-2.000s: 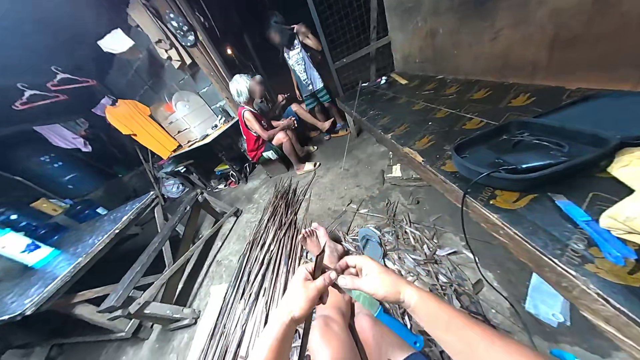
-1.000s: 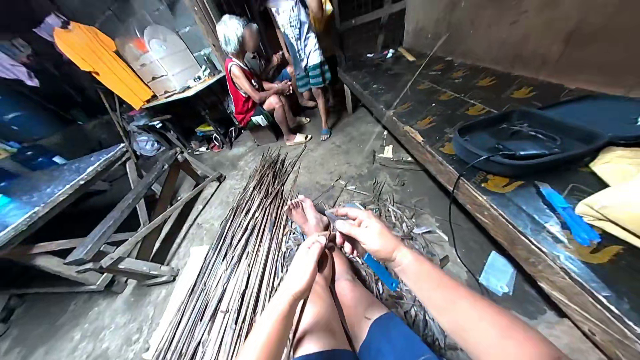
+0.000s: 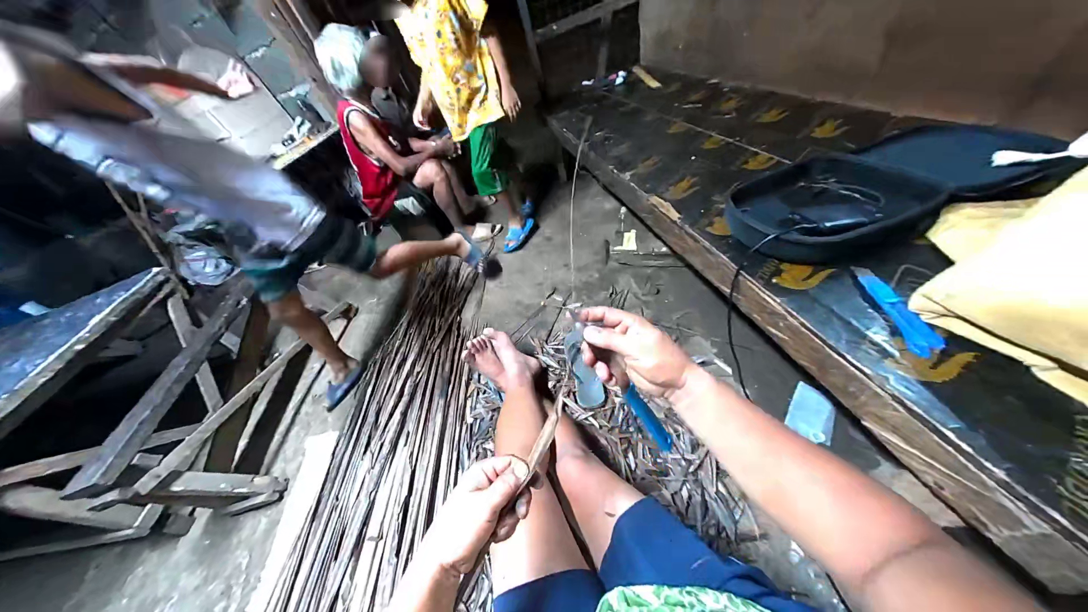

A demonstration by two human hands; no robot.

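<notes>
My left hand (image 3: 489, 501) is closed around a brown dried leaf strip (image 3: 544, 438), whose upper end points up between my shins. Farther forward and to the right, my right hand (image 3: 625, 348) has its fingers closed on a blue-handled knife (image 3: 646, 416); the handle sticks out below the fist. Thumb and forefinger also pinch near the end of a thin midrib (image 3: 575, 212) that seems to rise from there. Left of my legs lies a long bundle of dried sticks or midribs (image 3: 382, 425). Leaf scraps (image 3: 680, 476) cover the floor at right, with a slipper (image 3: 586, 374) among them.
A wooden trestle frame (image 3: 204, 408) stands at left. Along the right runs a low platform (image 3: 731, 280) with an unzipped black case (image 3: 841, 204), a blue tool (image 3: 901, 314) and yellow cloth (image 3: 1003, 246). One person (image 3: 255, 195) strides past at left; others (image 3: 374, 153) are behind the bundle.
My hands have moved apart; they were together over my shins before. A person in a light top now crosses at left, and one in a yellow shirt stands beside the seated person.
</notes>
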